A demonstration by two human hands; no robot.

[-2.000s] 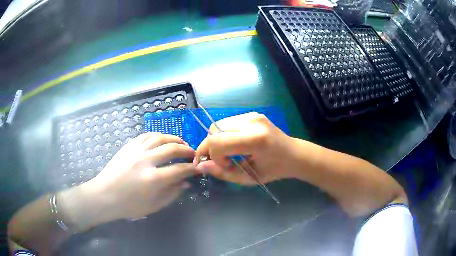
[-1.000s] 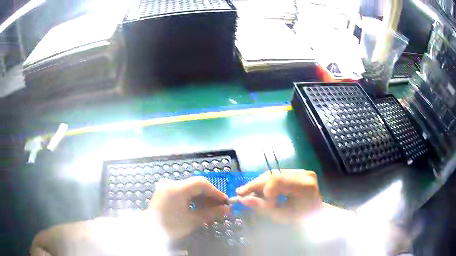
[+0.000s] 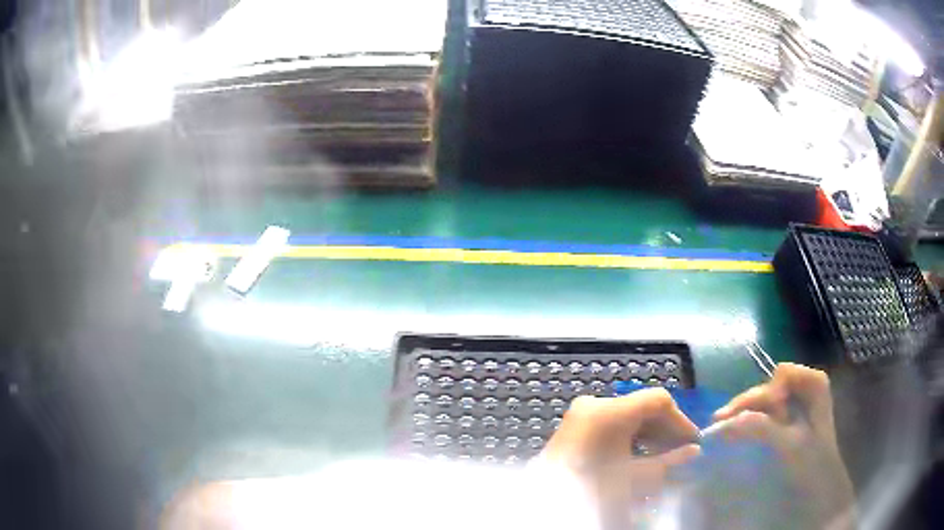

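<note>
The black component tray lies in front of me, with rows of round pockets holding shiny discs. The blue pad sheet lies across its right part, mostly hidden by my hands. My left hand is over the tray's right side, pinching a small component at its fingertips. My right hand meets it there, fingertips at the same small part. The tweezers stick up from my right hand. The component's details are too small and blurred to tell.
A tall stack of black trays stands at the back, between stacks of board-like sheets and papers. More black trays sit at right. Two whitish pieces lie at left by the yellow line.
The view has tilted up and turned left, so the tray and hands sit lower and further right in the picture. The hands remain together at the small part.
</note>
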